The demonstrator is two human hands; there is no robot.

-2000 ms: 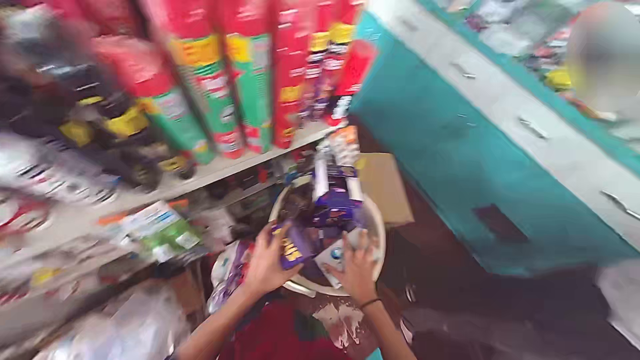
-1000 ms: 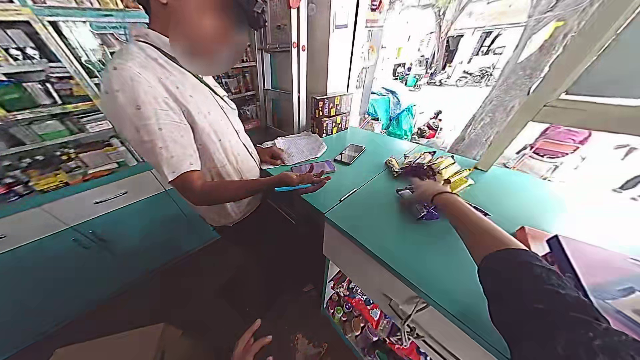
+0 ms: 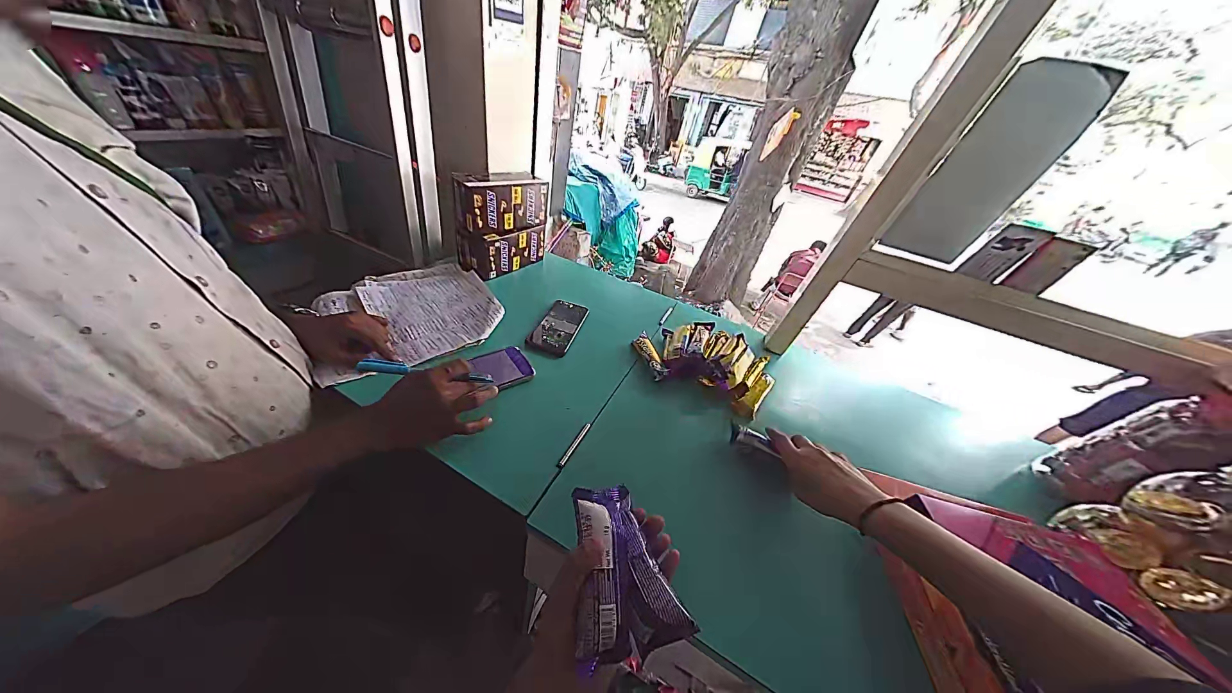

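At the lower middle my left hand [image 3: 568, 597] holds purple-wrapped snack packets [image 3: 621, 568] just over the near edge of the teal counter [image 3: 674, 500]. Farther right, my right hand [image 3: 823, 476] grips one end of a small dark wrapped bar [image 3: 756, 441] at the counter top. Beyond that bar lies a loose pile of yellow and purple wrapped bars [image 3: 727, 361]. My right hand is on the near side of the pile and apart from it.
A person [image 3: 144, 318] at the left holds a blue pen [image 3: 383, 367] by a lit phone [image 3: 502, 368]. Written papers [image 3: 428, 313], a dark phone [image 3: 558, 327] and stacked Snickers boxes [image 3: 500, 223] are nearby. A pink and purple box [image 3: 1049, 577] and round-lidded jars [image 3: 1174, 500] stand right.
The view has swung from a bucket and shelves to the counter. My right hand has moved from the bar pile toward the near side. The co-worker's purple-screened phone now lies on the counter.
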